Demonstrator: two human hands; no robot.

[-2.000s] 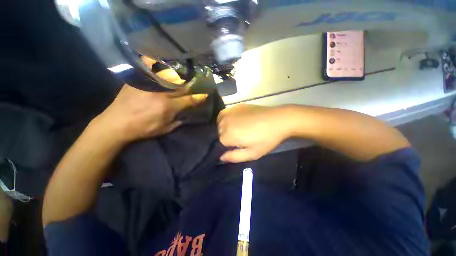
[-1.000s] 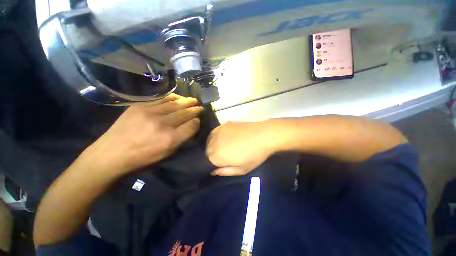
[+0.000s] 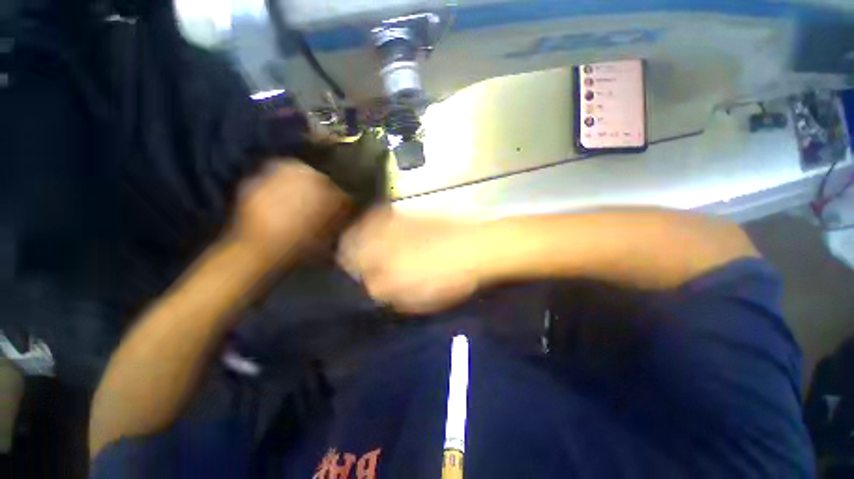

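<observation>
Black cloth [image 3: 360, 168] lies under the needle area and hangs down over the lap. It blends with the dark clothes. My left hand [image 3: 286, 206] is blurred and rests on the cloth left of and below the presser foot area; its fingers are hard to make out. My right hand [image 3: 412, 257] is curled at the cloth's edge, close beside my left hand, with its fingertips hidden. The needle bar area [image 3: 403, 79] of the sewing machine head [image 3: 506, 47] stands above the cloth.
A smartphone [image 3: 611, 105] with a lit screen lies on the pale machine bed [image 3: 487, 140]. A parts tray [image 3: 817, 131] is at the far right. A cigarette [image 3: 456, 393] stands upright at bottom centre. A small white label [image 3: 242, 362] shows on dark cloth at lower left.
My right hand has moved left, closer to my left hand. The large curved metal part seen at upper left is no longer clearly in view. The camera view has shifted.
</observation>
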